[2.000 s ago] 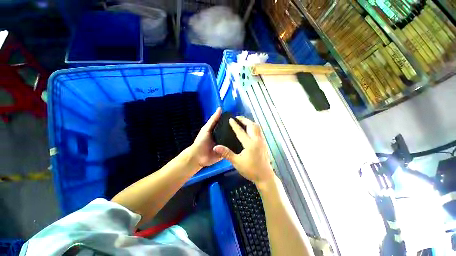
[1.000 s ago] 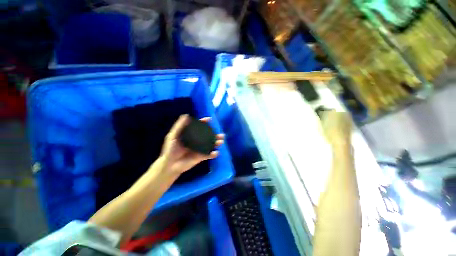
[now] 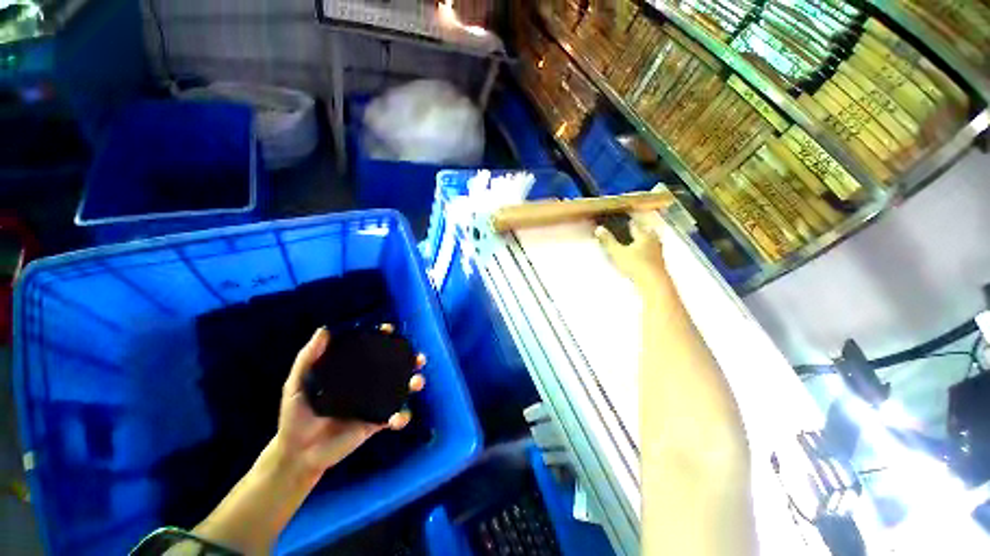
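Observation:
My left hand [image 3: 309, 418] holds a black housing [image 3: 364, 375] flat on its palm, fingers curled round its edge, above the blue crate [image 3: 429, 315]. Dark parts [image 3: 261, 342] are stacked inside the crate. My right hand [image 3: 634, 248] reaches to the far end of the white work surface [image 3: 565, 293]. Its fingers are on a dark housing [image 3: 617, 227] beside the wooden guide bar [image 3: 581, 206]. The hand partly hides that housing.
A black keyboard [image 3: 516, 534] sits on a blue shelf between crate and silver rail [image 3: 565, 396]. A glaring light [image 3: 906, 456] and cables are at the right. Racks of yellowish items [image 3: 760, 163] stand beyond the surface. Another blue bin [image 3: 168, 163] stands behind the crate.
My right hand has left the held housing and reached over the white surface to its far end. My left hand has moved down and left with the housing. The view has shifted.

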